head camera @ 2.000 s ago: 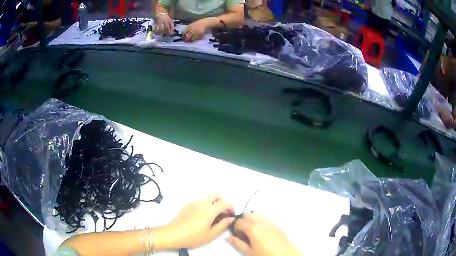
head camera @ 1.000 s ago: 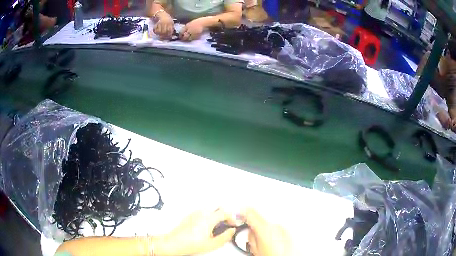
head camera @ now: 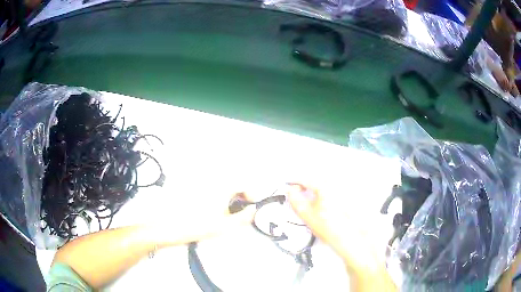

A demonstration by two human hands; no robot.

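A thin black curved yoke piece (head camera: 260, 223) lies between my hands, over the white sheet (head camera: 228, 148). My left hand (head camera: 235, 215) grips its left end, with a dark part showing at the fingers. My right hand (head camera: 311, 206) has its fingertips on the upper right of the arc; glare blurs the contact. A small black bracket shape shows inside the arc, and a dark end piece (head camera: 305, 258) below right. A dark headband section (head camera: 201, 267) curves below my left forearm, cut off by the bottom edge.
At left, a heap of thin black curved strips (head camera: 85, 165) lies by an open clear bag (head camera: 23, 142). At right, a crumpled clear bag (head camera: 457, 211) holds broader black parts (head camera: 412, 199). Behind, the green belt (head camera: 188, 74) carries black headband units (head camera: 320, 48). Another person's hand (head camera: 503, 77) shows far right.
The view has tipped down, so the bench sits higher and the worker opposite has left the picture. My hands are farther apart, and the black arc and headband section now show.
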